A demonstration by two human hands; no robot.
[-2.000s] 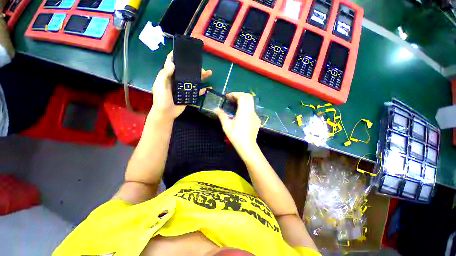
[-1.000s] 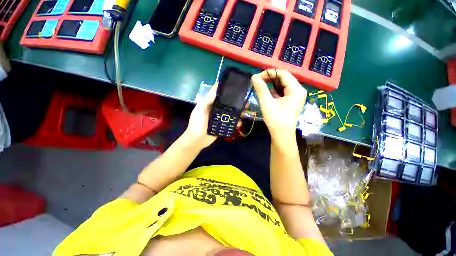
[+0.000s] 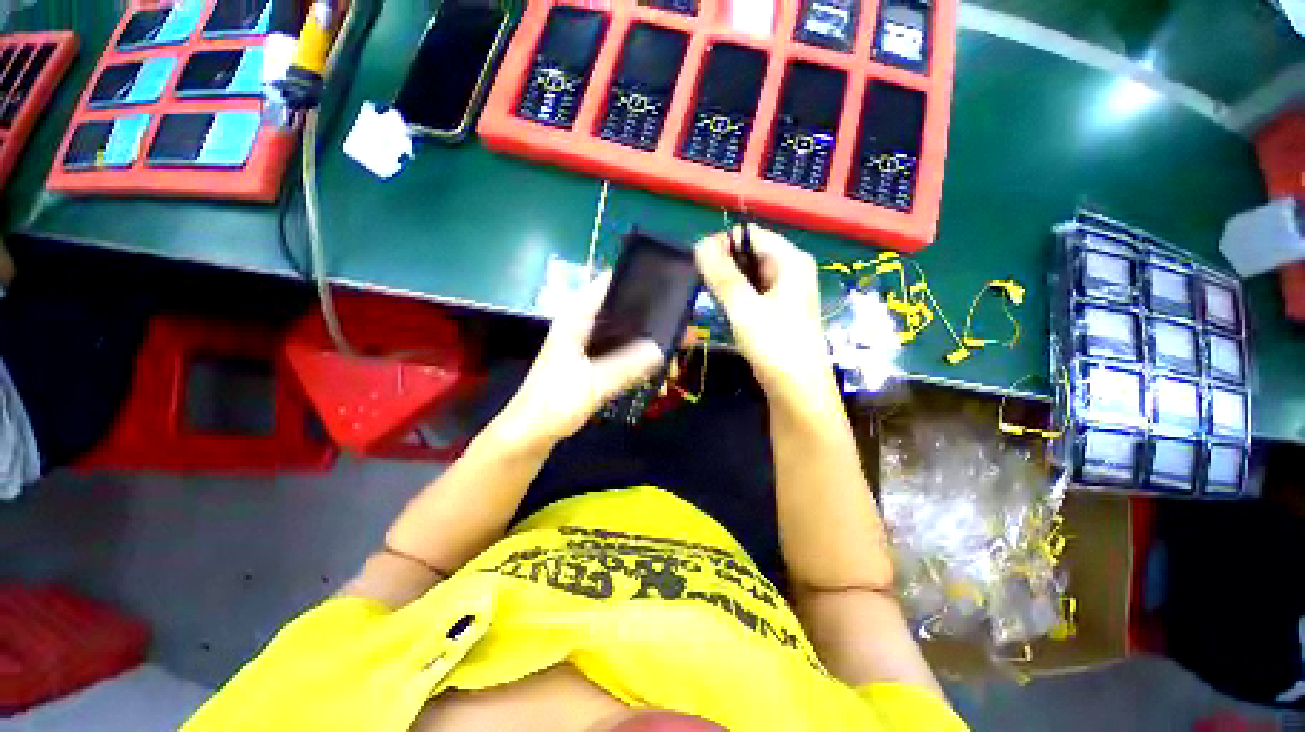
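Note:
My left hand (image 3: pixel 573 375) holds a black keypad phone (image 3: pixel 647 298) just in front of the bench's front edge, screen side up. My left thumb lies across the phone's lower screen area and partly hides the keys. My right hand (image 3: pixel 770 303) is beside the phone's upper right, with thumb and fingers closed on a thin dark tool, perhaps tweezers (image 3: pixel 743 249). The red-orange phone tray (image 3: pixel 687 176) behind my hands holds rows of black keypad phones.
Yellow pull tabs (image 3: pixel 916 308) and crinkled clear film (image 3: pixel 864 340) lie right of my hands. A lens blister tray (image 3: pixel 1156 365) is at right. A waste carton (image 3: pixel 1099 572) sits below. Smartphone (image 3: pixel 451 72), tissue (image 3: pixel 379 139), yellow-black tool (image 3: pixel 305 60) and another tray (image 3: pixel 158 179) are left.
The small dark-framed piece has left my right hand, which has moved up and right and now holds the thin dark tool. My left hand moved right with the phone; its thumb came over the screen.

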